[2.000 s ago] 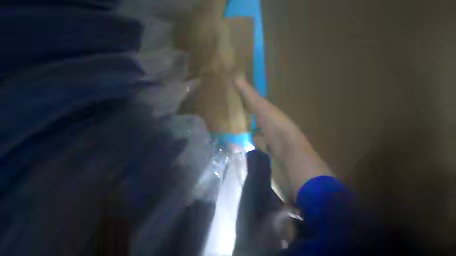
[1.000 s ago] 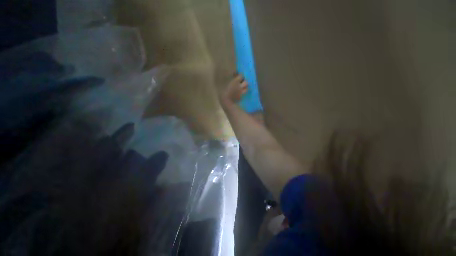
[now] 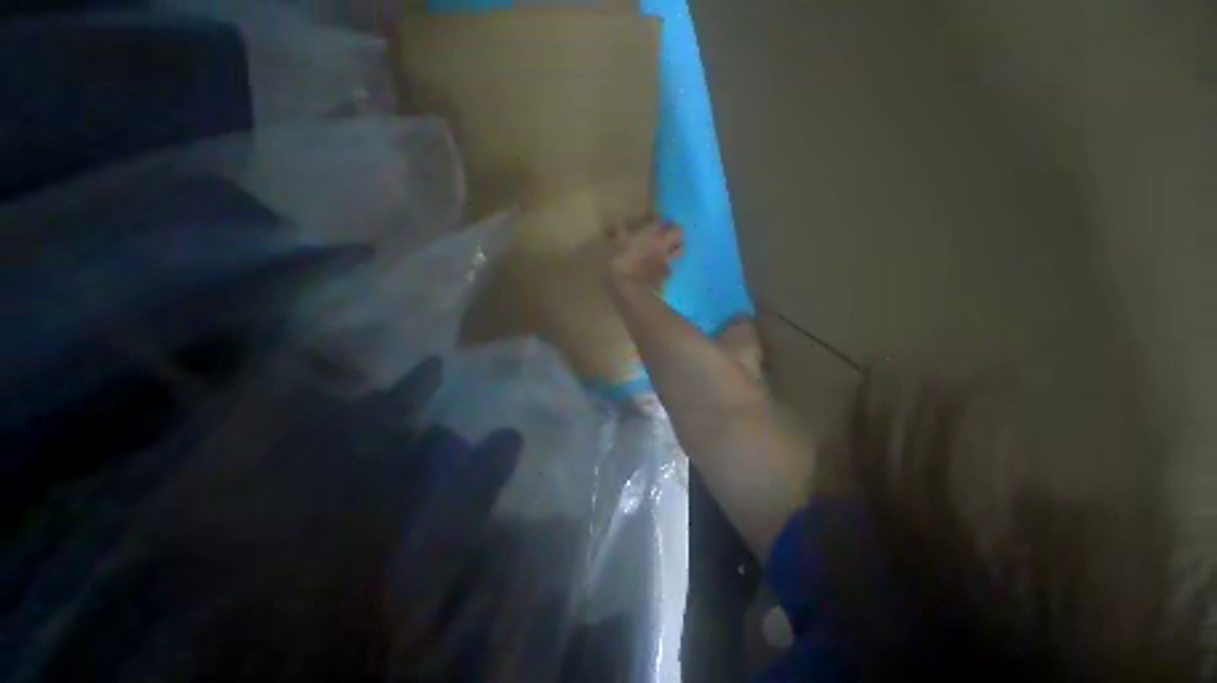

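My right hand reaches up from the lower right on a bare forearm with a blue sleeve. Its fingers look bent, at the right edge of a brown cardboard piece; blur hides whether it grips it. Dark blue garments in clear, crinkled plastic covers fill the left side. A glossy plastic cover hangs below the cardboard, with dark cloth beside it. My left hand is not seen; a small pale patch below the sleeve is too blurred to name.
A bright blue floor strip runs beside the cardboard. A wide grey-brown surface lies to its right, with a thin dark line. A small skin-toned shape beside the forearm is unclear. Dark blurred strands cover the lower right.
The garments and cardboard first shifted left in the picture, then partly back right. My right hand has moved slightly down and right since a second ago. More of the cardboard's top edge shows.
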